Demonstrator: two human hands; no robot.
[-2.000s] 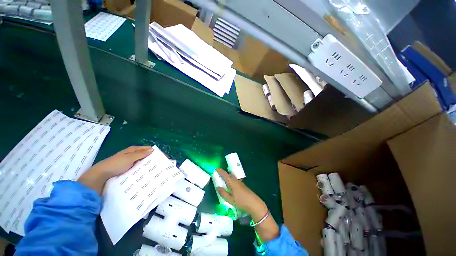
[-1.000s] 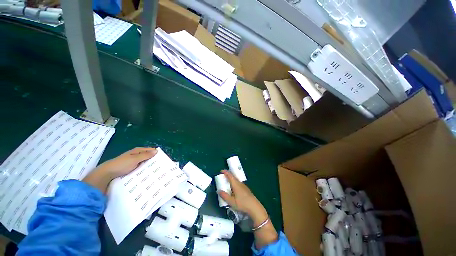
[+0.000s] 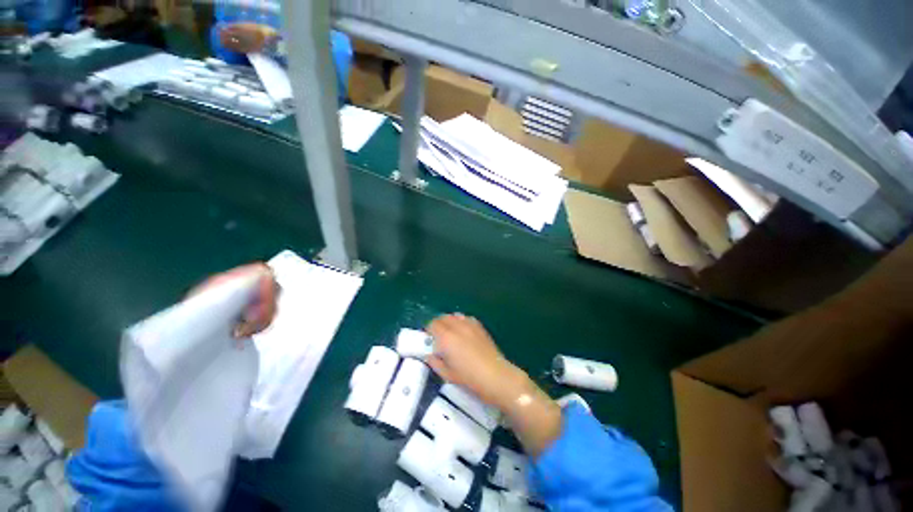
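Note:
My left hand (image 3: 258, 300) grips a bent white label sheet (image 3: 190, 375), blurred, its print not readable. The sheet hangs over more white sheets (image 3: 310, 310) on the green bench. My right hand (image 3: 469, 350), palm down, has its fingertips around the right end of a white cylindrical unit (image 3: 414, 343) lying on the bench; the thumb is hidden. Two units (image 3: 387, 385) lie side by side just below it. More units (image 3: 445, 455) lie in rows under and beside my right forearm. A single unit (image 3: 586, 373) lies on its side to the right.
A large carton (image 3: 726, 440) with jumbled units stands at right, another carton (image 3: 45, 395) at lower left. A grey post (image 3: 325, 150) rises beyond the sheets. Loose papers (image 3: 491, 170) and a divided carton (image 3: 611, 230) are behind. Another person's hand (image 3: 245, 38) shows at the far side.
The view has turned left. My left hand has swung the sheet off the units to the left. My right hand has moved left to the far end of the unit rows.

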